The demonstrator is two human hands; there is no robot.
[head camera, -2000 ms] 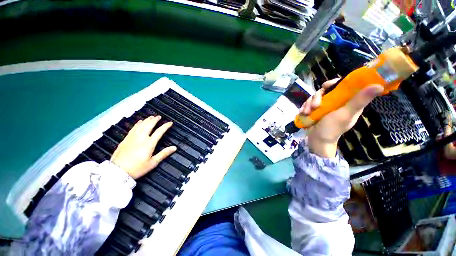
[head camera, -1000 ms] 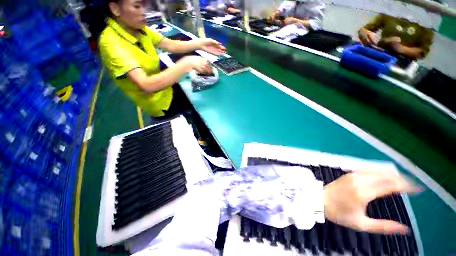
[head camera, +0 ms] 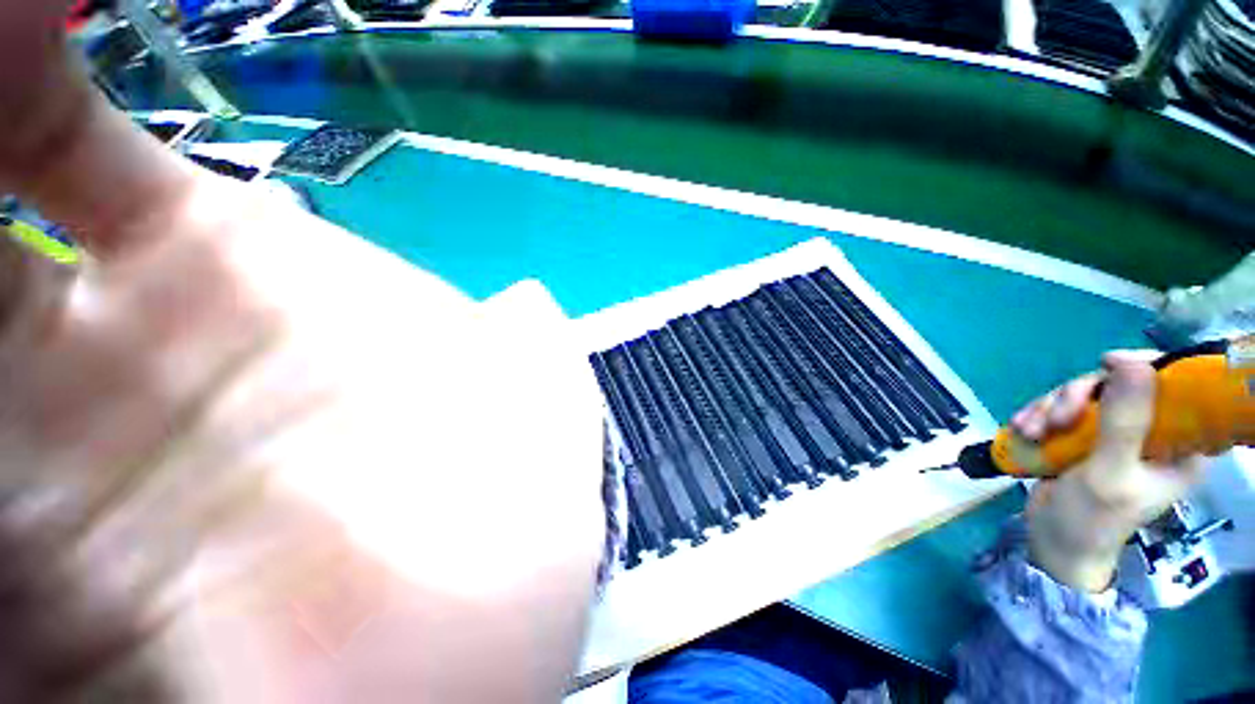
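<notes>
My left hand [head camera: 372, 413] is very close to the camera, blurred and overexposed, and fills the left side of the view; no object shows in it, and its fingers are mostly cut off. My right hand [head camera: 1101, 481] is closed around the orange electric screwdriver [head camera: 1184, 413], at the right. Its black nose and thin bit [head camera: 941, 469] point left, near the right edge of the pale foam sheet [head camera: 771, 539]. Long black ribbed strips [head camera: 771, 385] lie side by side on the sheet; my left hand hides the part to the left.
The teal bench mat [head camera: 454, 206] lies under the sheet. A white screw feeder [head camera: 1186, 550] is at the right below the screwdriver. A dark filled tray [head camera: 330, 151] lies farther left. Beyond the pale bench edge runs a dark green conveyor [head camera: 688, 124], with a blue crate [head camera: 692, 17] behind it.
The view has swung from the left side back to the bench. My left hand is now close to the camera instead of over the strips. My right hand with the screwdriver is in view again.
</notes>
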